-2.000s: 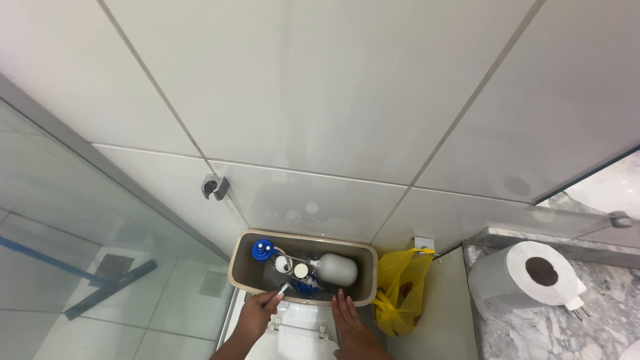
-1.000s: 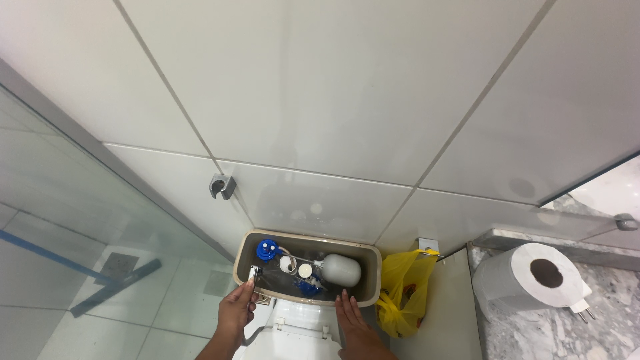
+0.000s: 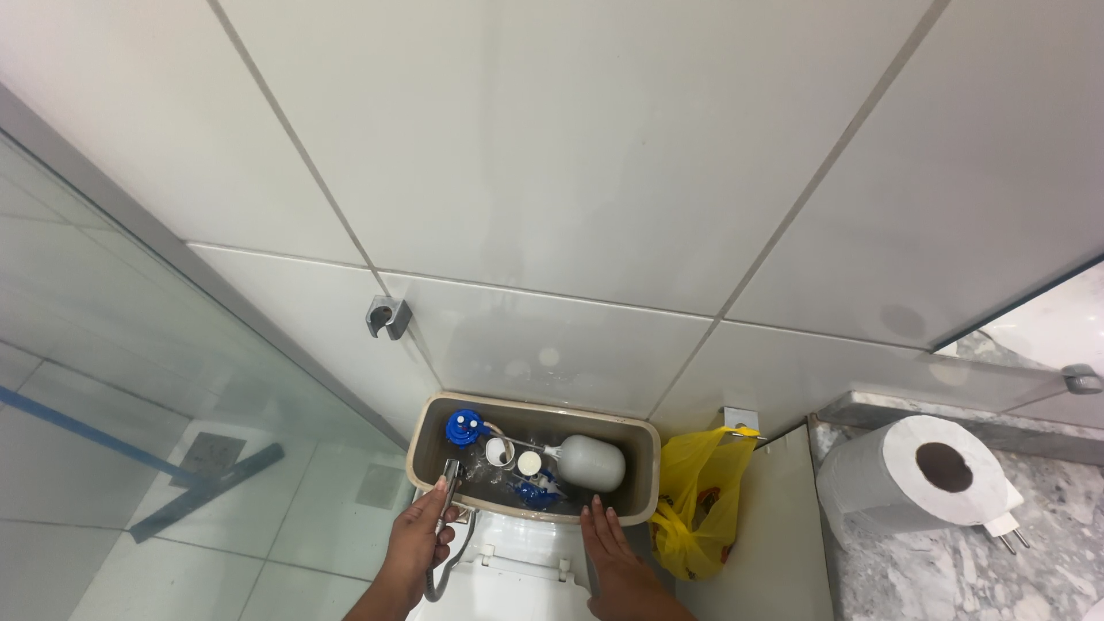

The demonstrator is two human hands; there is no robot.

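Observation:
My left hand (image 3: 420, 533) grips a chrome handheld bidet sprayer (image 3: 451, 476), its head over the left front part of the uncovered toilet tank (image 3: 640, 515). A grey hose (image 3: 448, 571) hangs from the sprayer. Water splashes inside the tank. My right hand (image 3: 611, 552) rests its fingers on the tank's front rim, holding nothing. In the tank are a blue-capped fill valve (image 3: 464, 427) at the left, a white overflow tube (image 3: 498, 450), a round white cap (image 3: 530, 463), blue parts (image 3: 536, 493) and a grey float (image 3: 592, 463) at the right.
A chrome sprayer holder (image 3: 387, 317) is on the tiled wall. Right of the tank hangs a yellow plastic bag (image 3: 703, 500). A paper roll (image 3: 897, 479) and a white plug adapter (image 3: 1009, 517) are on the marble counter (image 3: 931, 573). A blue squeegee (image 3: 207, 493) stands behind shower glass at left.
My left hand, low at the tank's front two seconds ago, has moved left with the sprayer. Splashing water now shows in the tank. My right hand stays at the front rim.

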